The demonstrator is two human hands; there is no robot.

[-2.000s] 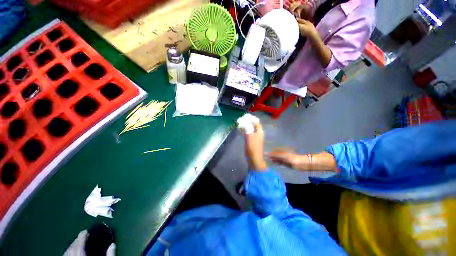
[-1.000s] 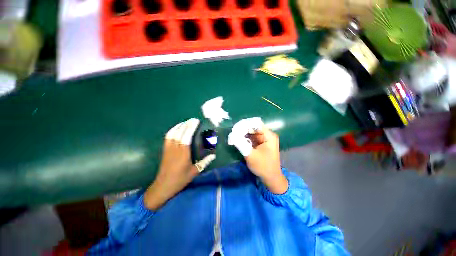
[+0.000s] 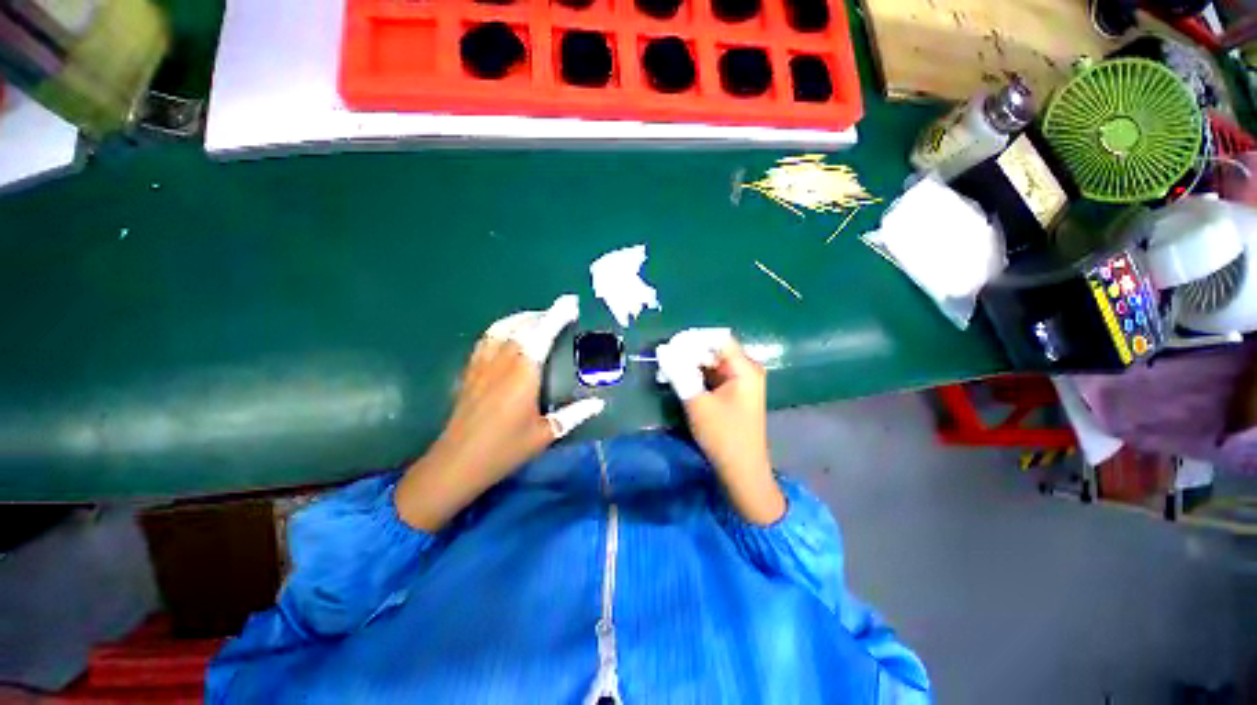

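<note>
A smartwatch body (image 3: 600, 358), small, black and square with a pale lower edge, is between the spread thumb and forefinger of my left hand (image 3: 503, 393), over the bench's front edge. White covers are on those fingertips; the grip under the watch is hidden. My right hand (image 3: 724, 406) is just right of it, fingers pinched, with white material at the tips. A thin pale stick (image 3: 642, 360) juts from them towards the watch; I cannot tell if it touches. A crumpled white wipe (image 3: 625, 285) lies on the mat just beyond.
A red-orange tray (image 3: 593, 99) of black watches lies on a white board (image 3: 276, 83) at the back. Loose sticks (image 3: 813, 183), a white pouch (image 3: 944, 248), a bottle (image 3: 972, 131), a coloured box (image 3: 1089, 317), a green fan (image 3: 1123, 127) and a white fan (image 3: 1206, 262) are right.
My view has turned back to the bench since the oldest frame. My right hand has come from the right to the watch. A thin stick now shows at its fingertips, and the watch face shows more squarely.
</note>
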